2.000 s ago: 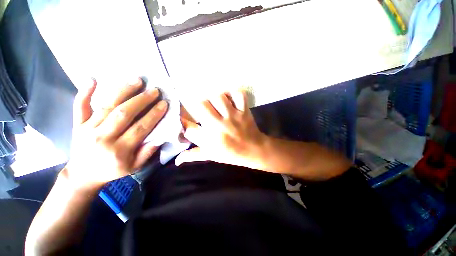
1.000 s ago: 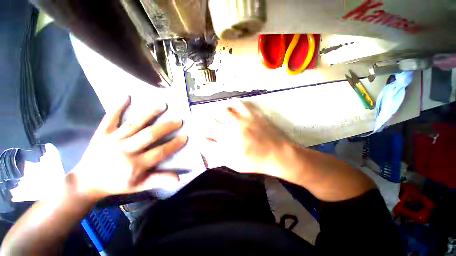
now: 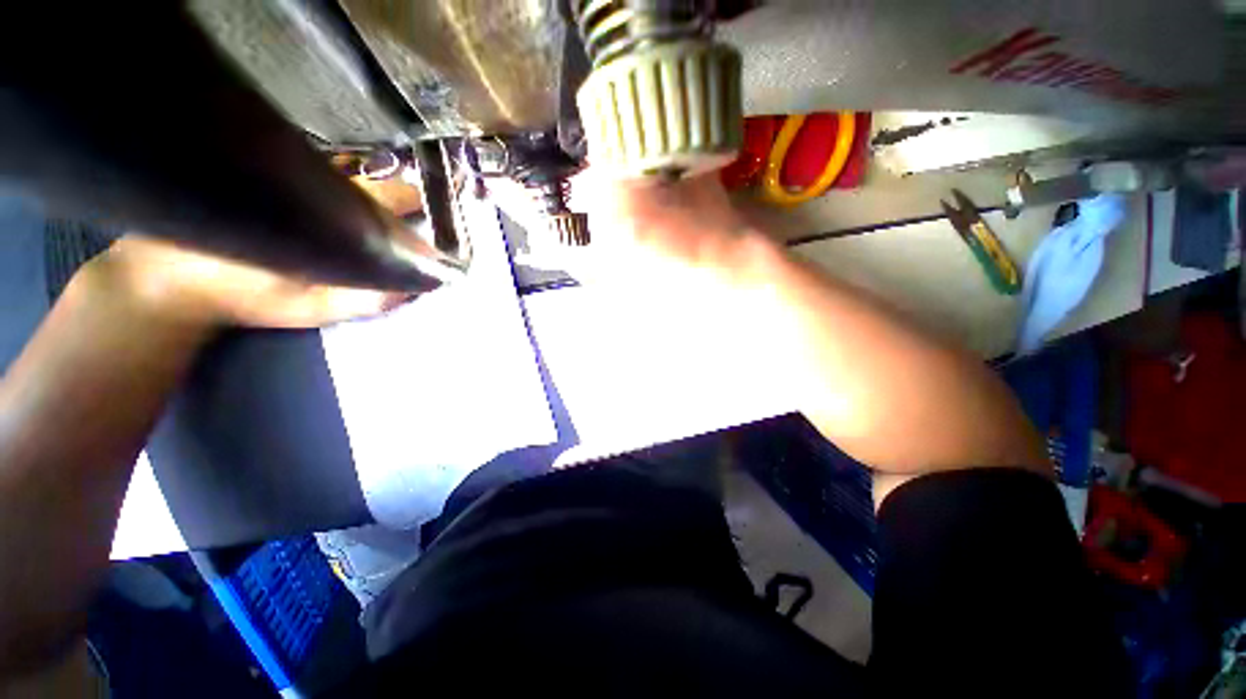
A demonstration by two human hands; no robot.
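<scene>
A glare-whitened cloth panel (image 3: 431,396) lies under the sewing machine's needle area (image 3: 472,205) and runs to the table's front edge. Its dark left part (image 3: 260,423) shows beside the white area. My left hand (image 3: 226,290) is at the left, palm low over the cloth, with its fingers largely hidden behind a dark blurred machine part. My right hand (image 3: 690,232) is right of the needle area, just below the ribbed cream knob (image 3: 659,109). Its fingers are washed out by glare, so its grip cannot be made out.
Scissors with red and yellow handles (image 3: 809,157) lie beneath the machine head (image 3: 875,55). Green-yellow thread snips (image 3: 984,246) and a pale blue cloth scrap (image 3: 1073,273) are at the right. A blue crate (image 3: 273,601) is below the table's left side.
Both hands have moved forward from the near part of the cloth towards the machine. The left hand has gone partly behind the dark machine part. More of the panel's near end shows.
</scene>
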